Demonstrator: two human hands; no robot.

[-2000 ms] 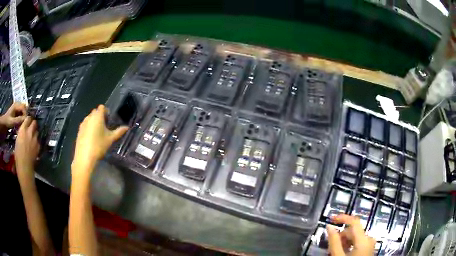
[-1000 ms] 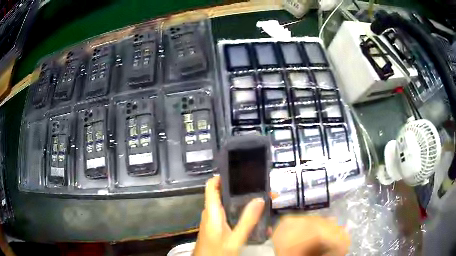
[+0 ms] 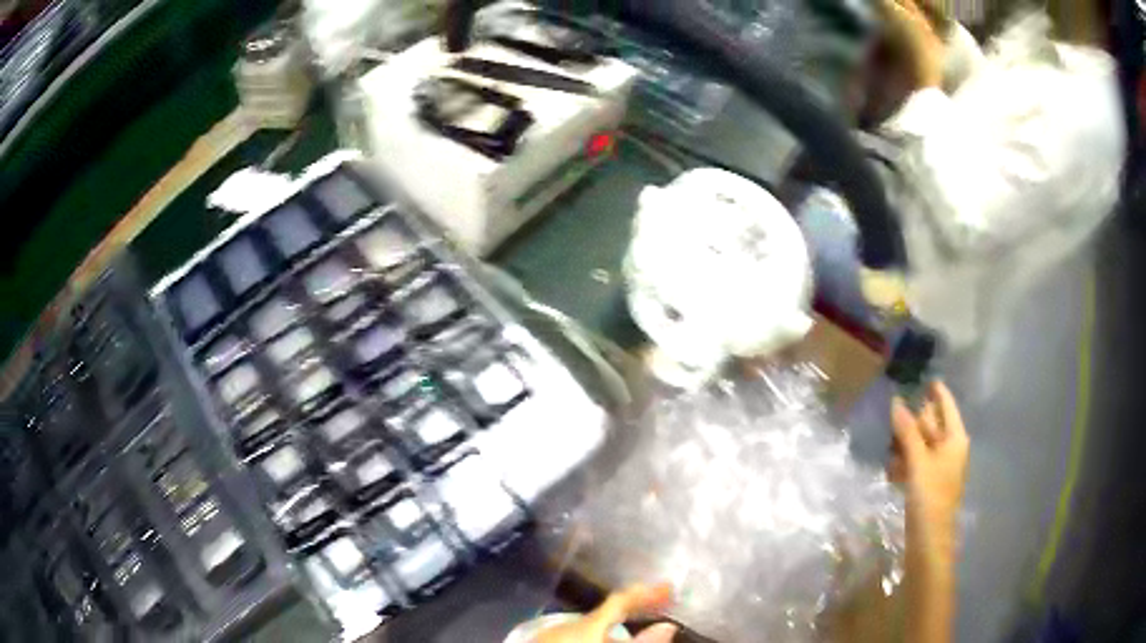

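My left hand [image 3: 616, 621] is at the bottom edge, mostly cut off, with a dark sliver of the phone [image 3: 685, 634] at its fingers. My right hand [image 3: 930, 433] is raised at the right, beyond the crinkled heap of clear film [image 3: 754, 502]. Its fingers are apart and nothing shows clearly in them; the view is blurred. The lens tray [image 3: 553, 408], with rows of black-edged windows, lies at the left. Part of the phone blister tray [image 3: 163, 421] shows at the far left.
A white box [image 3: 440, 170] with a red light stands behind the lens tray. A white fan [image 3: 723, 270] stands behind the film heap. A thick black hose [image 3: 804, 107] curves beyond it. A white plastic bag [image 3: 1018, 163] is at upper right, and a crumpled white cloth [image 3: 251, 189] at upper left.
The view has turned right, so the trays show further left. My left hand has dropped to the bottom edge with the phone mostly out of view. My right hand has moved away to the right.
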